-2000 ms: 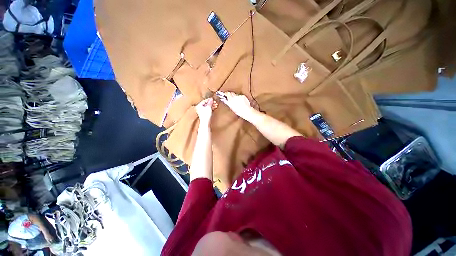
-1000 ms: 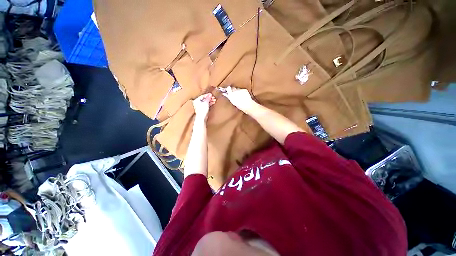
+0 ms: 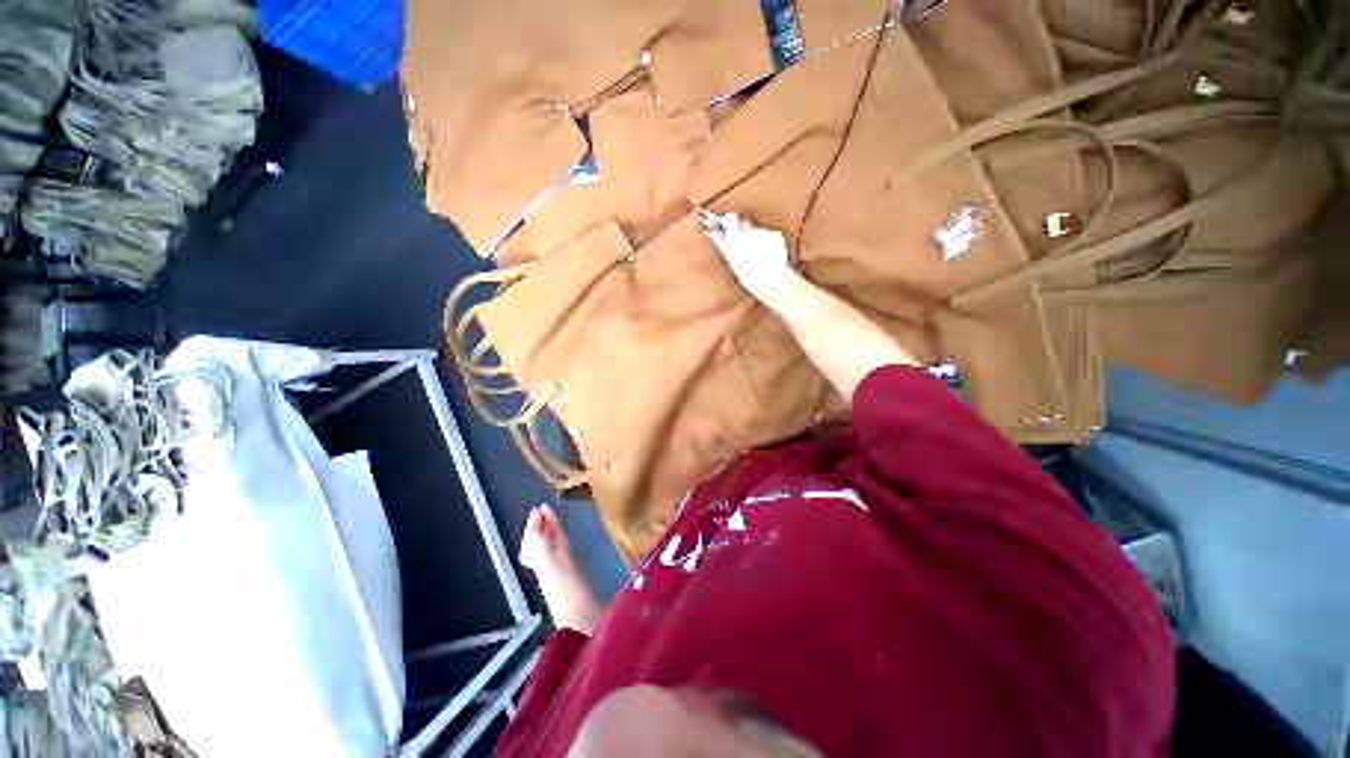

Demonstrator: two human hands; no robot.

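Note:
A tan-brown tote bag (image 3: 652, 348) lies in front of me on other brown bags, its narrow handles (image 3: 477, 348) looping off its left side. My right hand (image 3: 752, 255) is over the bag's upper edge, fingers bent together; a small pale and dark thing shows at the fingertips, too small to name. A dark cord (image 3: 841, 156) runs down across the bags towards my right wrist. My left hand (image 3: 545, 545) is off the bag, low at its left beside my body. It is small in view, with nothing visible in it.
More brown bags with handles (image 3: 1088, 274) and shiny wrapped fittings (image 3: 959, 231) lie at the right. A white-covered metal frame (image 3: 244, 563) stands at the lower left. Heaps of grey-beige bags (image 3: 156, 133) and a blue crate (image 3: 344, 37) are at the upper left. Grey panels (image 3: 1244, 489) are at the right.
My left hand has left the bag and moved down and left. The bag lies flatter where both hands met. My right hand remains at its upper edge. The view has shifted.

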